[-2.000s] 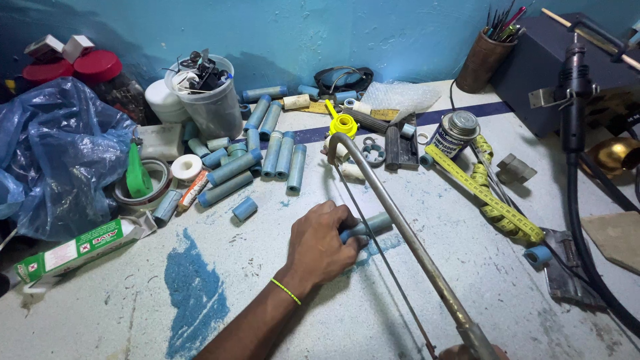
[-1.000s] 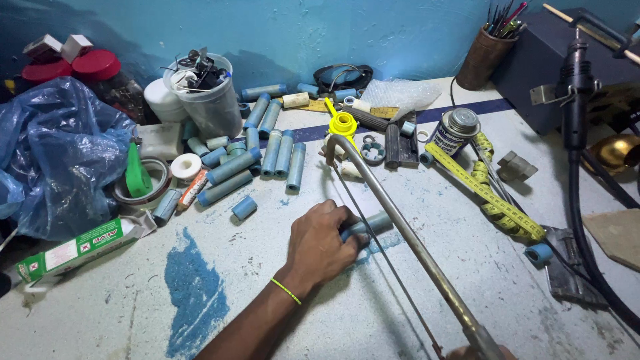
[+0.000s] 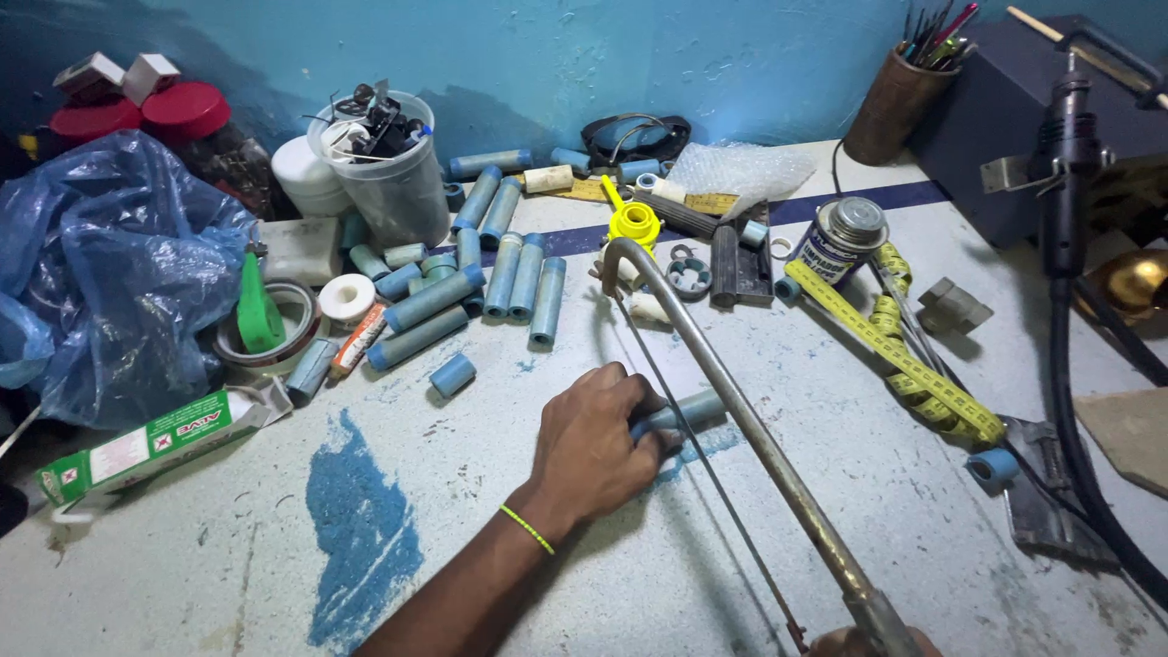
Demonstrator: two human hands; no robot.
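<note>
My left hand, with a yellow-green cord bracelet at the wrist, pins a blue plastic pipe to the white tabletop. Across that pipe, just right of my fingers, lies the thin blade of a hacksaw with a worn tubular metal frame. At the bottom edge my right hand grips the saw's handle end, mostly cut off by the frame. Blue sawdust lies under and beside the pipe. A short cut pipe piece rests to the left, in front of several longer blue pipe pieces.
A blue sawdust patch lies left of my forearm. Behind stand a plastic tub of small parts and a yellow fitting. On the right are a can, a yellow measuring tape and a black cable. A blue bag sits left.
The hacksaw and my right hand have shifted slightly along the blade's line between frames. My left hand has kept its place on the pipe.
</note>
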